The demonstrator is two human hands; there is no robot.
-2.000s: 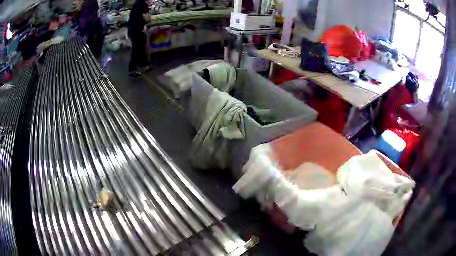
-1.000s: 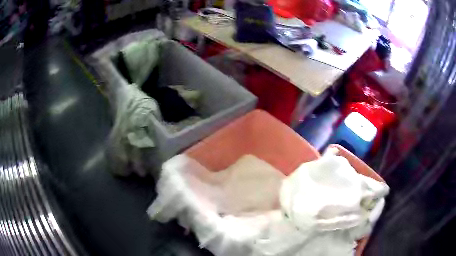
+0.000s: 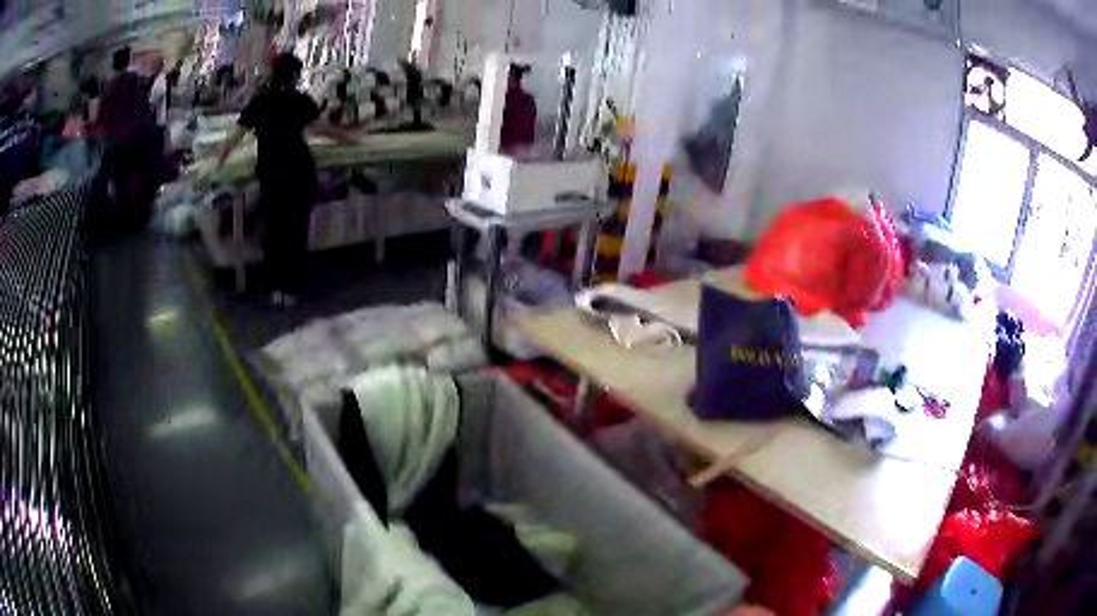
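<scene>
Neither of my hands is in the picture. Nearest in front of me is a grey bin (image 3: 565, 463). Pale green fabric (image 3: 407, 424) hangs over its far left side, and more pale cloth (image 3: 391, 578) drapes over the near left side. Dark fabric (image 3: 487, 554) lies inside the bin. A small edge of orange shows at the bottom, right of the grey bin.
A metal slat rack (image 3: 46, 421) runs along the left edge. A beige table (image 3: 806, 463) on the right holds a dark bag (image 3: 748, 355), a red bundle (image 3: 824, 259) and red-handled scissors (image 3: 932, 406). A person in dark clothes (image 3: 284, 169) stands at a long table.
The view has lifted and swung, so the far tables and people show again. The grey bin sits lower in view, and the orange bin with white cloth has almost left the picture.
</scene>
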